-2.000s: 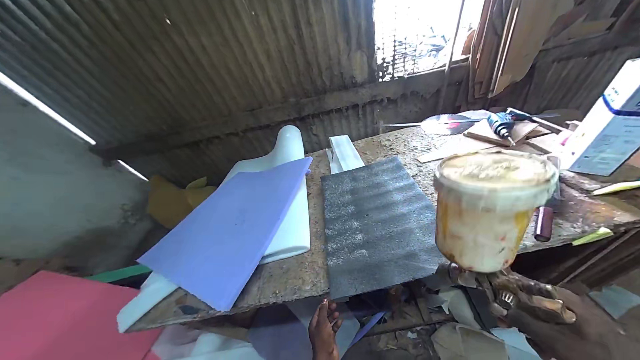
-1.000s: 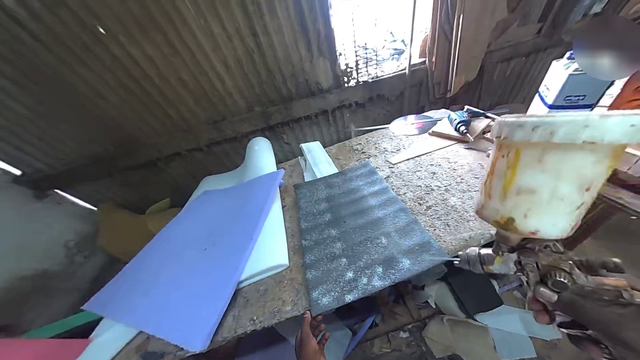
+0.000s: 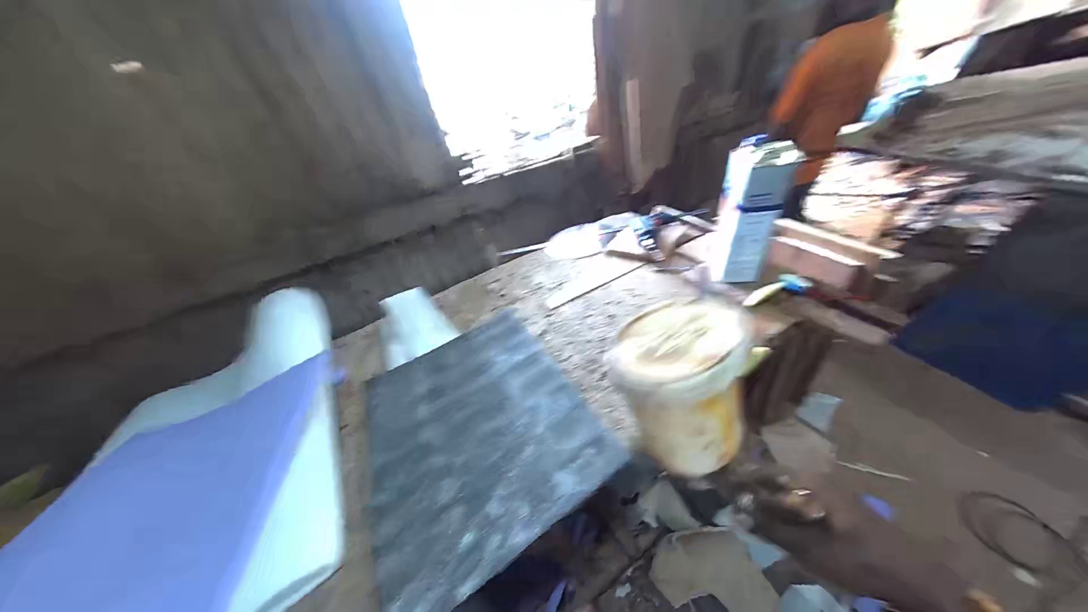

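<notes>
A spray gun's plastic cup (image 3: 684, 387), stained yellow and white, stands upright right of the dark speckled sheet (image 3: 484, 459). Below the cup, blurred by motion, my right hand (image 3: 795, 514) is closed around the spray gun's body. The dark sheet lies on the workbench (image 3: 586, 323) and reaches past its front edge. My left hand does not show in the current view. Left of the dark sheet, a lavender sheet (image 3: 178, 501) rests over a pale rolled sheet (image 3: 293, 331).
On the bench's far part are a cordless drill (image 3: 648, 234), a thin board (image 3: 595, 280) and a tall carton (image 3: 752, 212). A person in orange (image 3: 837, 85) stands beyond. Scraps (image 3: 714, 565) litter the floor, and a cable (image 3: 1011, 527) lies at right.
The view has swung right. My left hand, at the dark sheet's front edge before, is out of view. The spray gun moved over the sheet's right corner, then away from close to the camera.
</notes>
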